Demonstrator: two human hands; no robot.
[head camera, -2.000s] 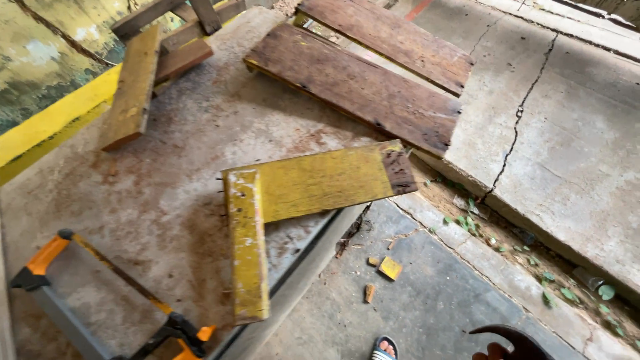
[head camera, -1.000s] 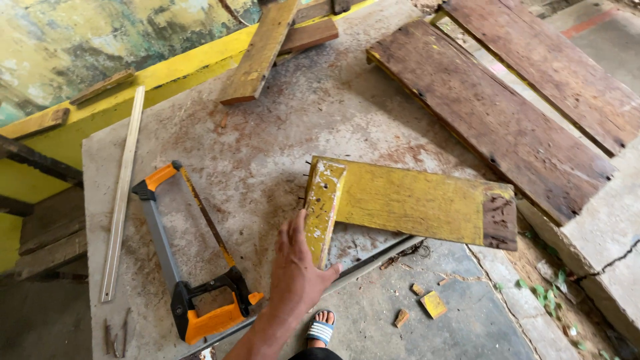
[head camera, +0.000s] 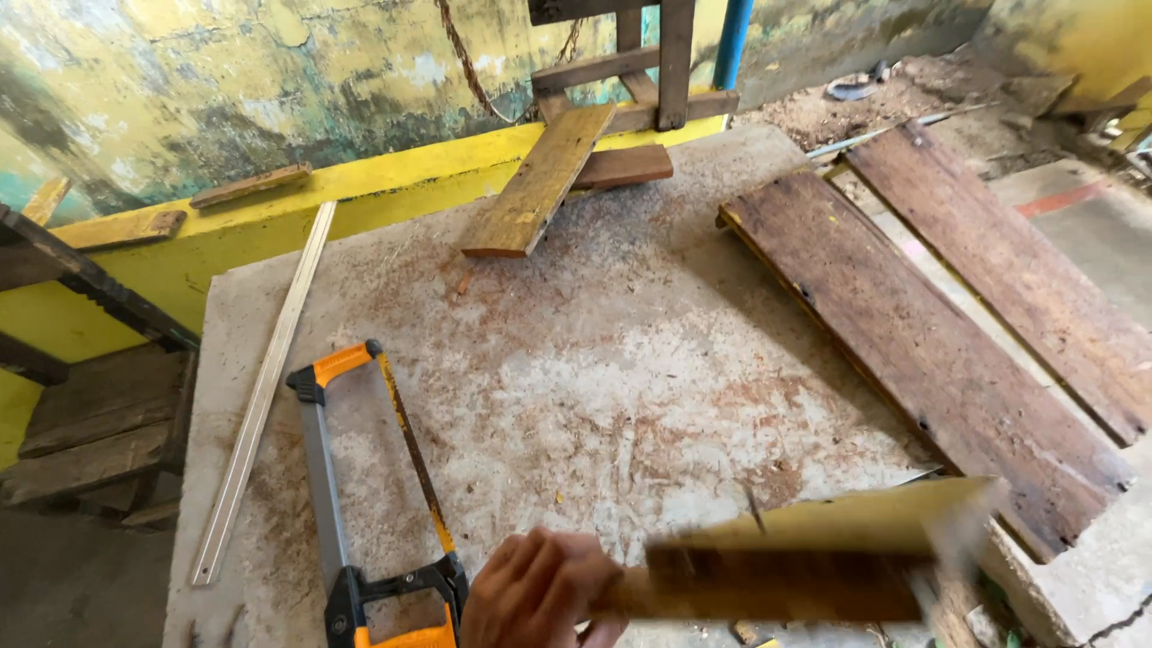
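Note:
My left hand (head camera: 540, 589) is closed around the end of a narrow board at the bottom middle. That board is part of a joined wooden piece (head camera: 792, 540) with a yellow-painted face, tilted and blurred by motion, with a nail sticking up from it. My right hand is not in view. Just left of my left hand, an orange and black hacksaw (head camera: 324, 486) lies on the concrete slab (head camera: 576, 396), its handle cut off by the lower edge. A long metal straightedge (head camera: 265, 387) lies farther left.
Two wide brown boards (head camera: 918, 351) (head camera: 999, 270) lie at the right. A yellowish board (head camera: 540, 184) leans over a reddish wood offcut (head camera: 627, 166) at the back. Wood pieces rest on the yellow ledge (head camera: 360, 184) by the wall. Dark wooden furniture (head camera: 99, 414) stands left.
My left hand, out of view two seconds ago, came to the narrow yellow board and now grips it. The joined piece has been lifted and turned. The view has swung up toward the wall.

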